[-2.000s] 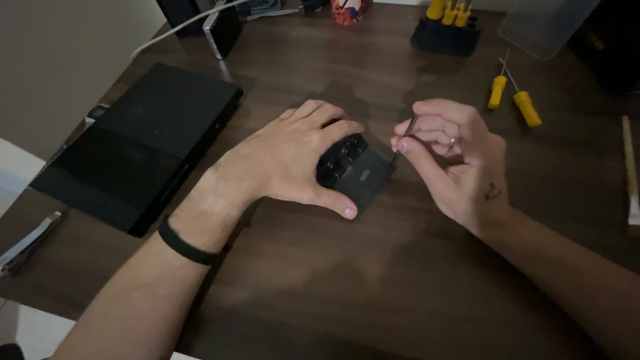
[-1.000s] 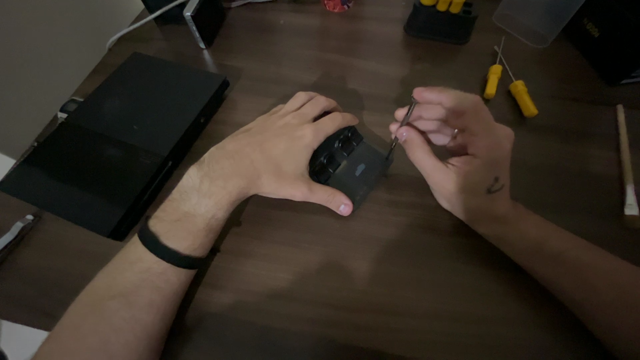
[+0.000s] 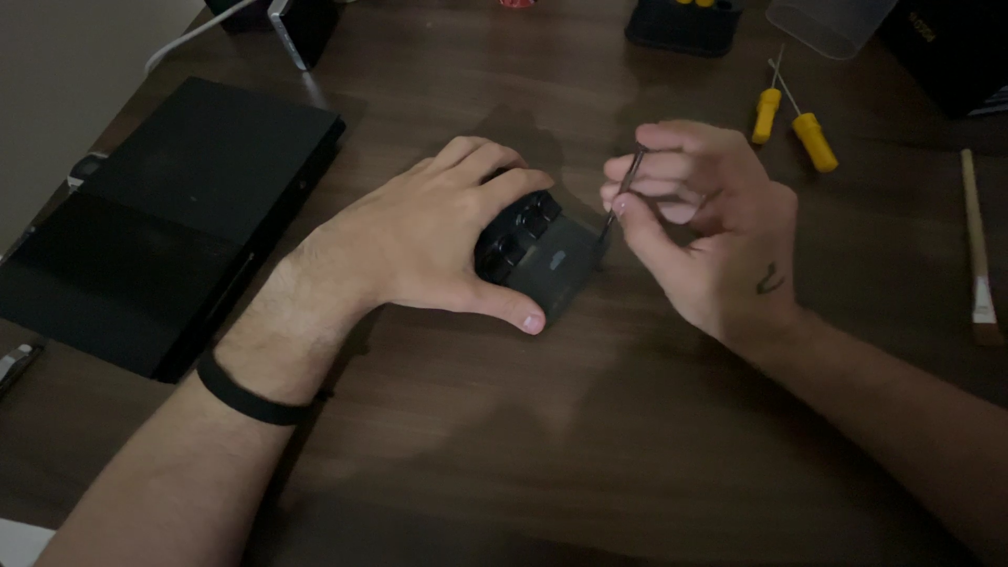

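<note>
My left hand (image 3: 425, 228) lies over a black case or small device (image 3: 555, 256) on the wooden table, its thumb and fingers gripping the sides. Dark round glossy parts show in the case beside my fingers, and a pale mark is on its flat face. What this item is exactly I cannot tell. My right hand (image 3: 709, 220) pinches a thin dark metal tool (image 3: 628, 181) between thumb and fingers, to the right of the case. The tool slants down, and its lower tip is at or near the right edge of the case; the contact is unclear.
A black slim game console (image 3: 173, 213) lies at the left. Two yellow-handled screwdrivers (image 3: 815, 143) lie crossed at the upper right, near a black tool holder (image 3: 683, 31) and a clear plastic container (image 3: 831, 24). A flat brush (image 3: 976, 244) lies at the far right.
</note>
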